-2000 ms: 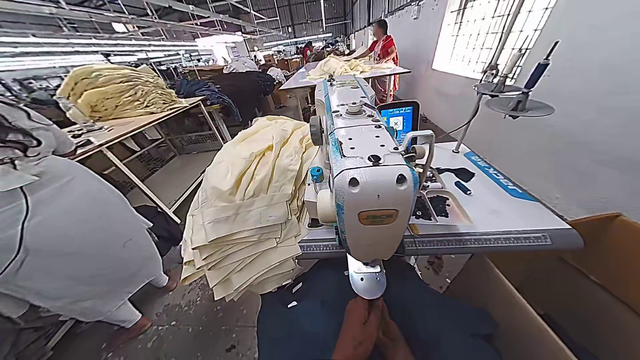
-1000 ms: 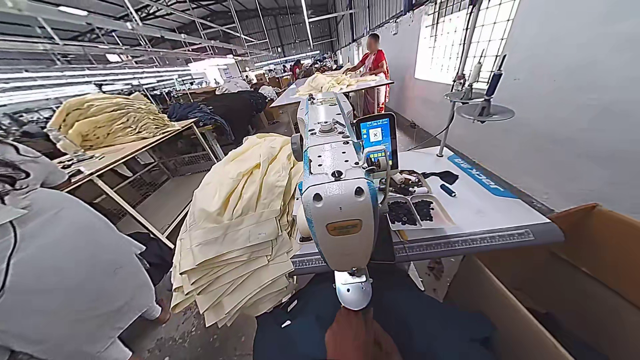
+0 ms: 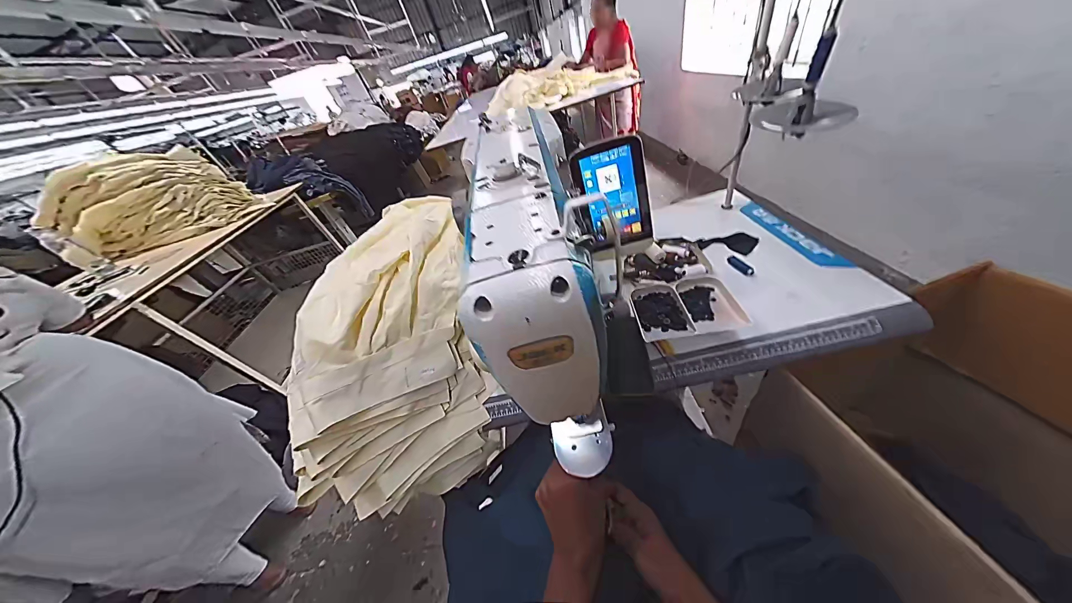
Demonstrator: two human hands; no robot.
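A white and blue industrial sewing machine (image 3: 528, 327) stands in the middle, with a white guard (image 3: 582, 450) at the low end of its head. Just below the guard, my left hand (image 3: 572, 511) has its fingers partly hidden behind it. My right hand (image 3: 630, 521) is close against the left one, fingers bent, with a small pale thing at the fingertips that is too small to name. Dark blue fabric (image 3: 502, 536) spreads under and around both hands. A stack of cream fabric pieces (image 3: 377, 360) hangs over the table edge left of the machine.
Right of the machine are a lit control screen (image 3: 614, 188), a tray of dark small parts (image 3: 731, 316), a thread spool (image 3: 740, 265) and a thread stand (image 3: 733, 167). A cardboard box (image 3: 888, 469) stands lower right. A person in pale clothing (image 3: 126, 469) is at the left, near a table (image 3: 201, 243).
My right hand, hardly visible one second ago, now shows beside the left hand under the machine head. The view has shifted somewhat.
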